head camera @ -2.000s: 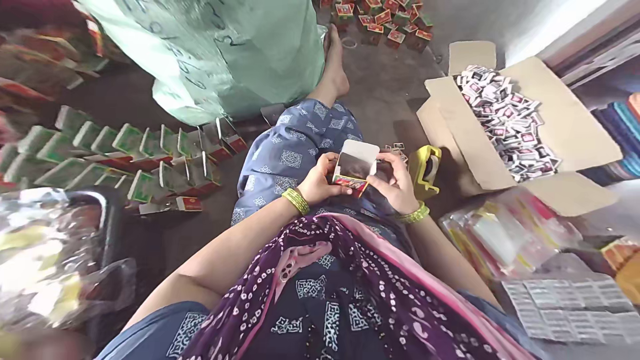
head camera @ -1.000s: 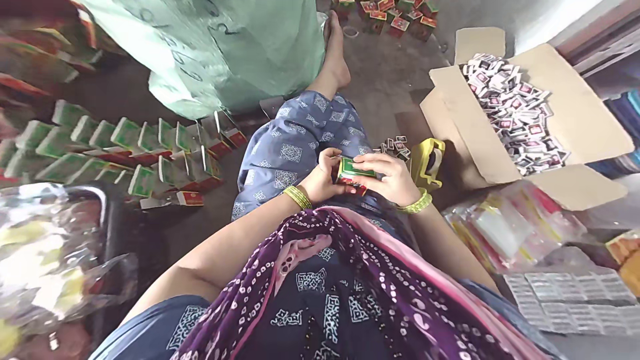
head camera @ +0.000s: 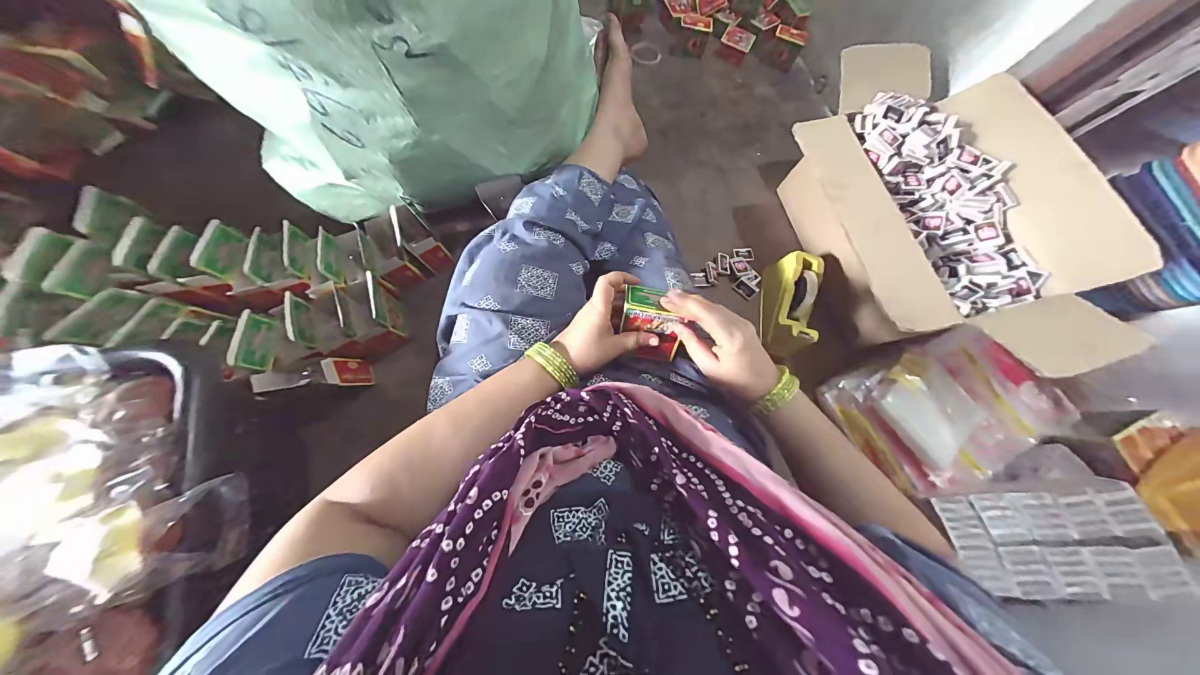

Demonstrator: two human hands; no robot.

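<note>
A small green and red printed carton [head camera: 647, 317] is held over my lap, its top flap down. My left hand [head camera: 605, 328] grips its left side, fingers behind and thumb across the front. My right hand [head camera: 727, 342] rests on the carton's right side, fingertips at its upper edge. Just right of my leg lie several small matchbox-like packs [head camera: 731, 269] on the floor, beside a yellow tape dispenser [head camera: 790, 298]. Farther right, an open cardboard box [head camera: 825, 202] holds a heap of similar small white and dark packs [head camera: 947, 206].
Rows of green and red cartons [head camera: 262, 267] stand open on the left floor. Behind them is a large pale green sack [head camera: 394, 94]. A black tub [head camera: 192, 412] with plastic-wrapped items is at lower left. Plastic packets [head camera: 937, 412] and clear blister-like trays [head camera: 1064, 544] lie at right.
The carton in my hands stood open with its pale flap raised two seconds ago; the flap is now down and the green printed top shows. Both hands remain around it.
</note>
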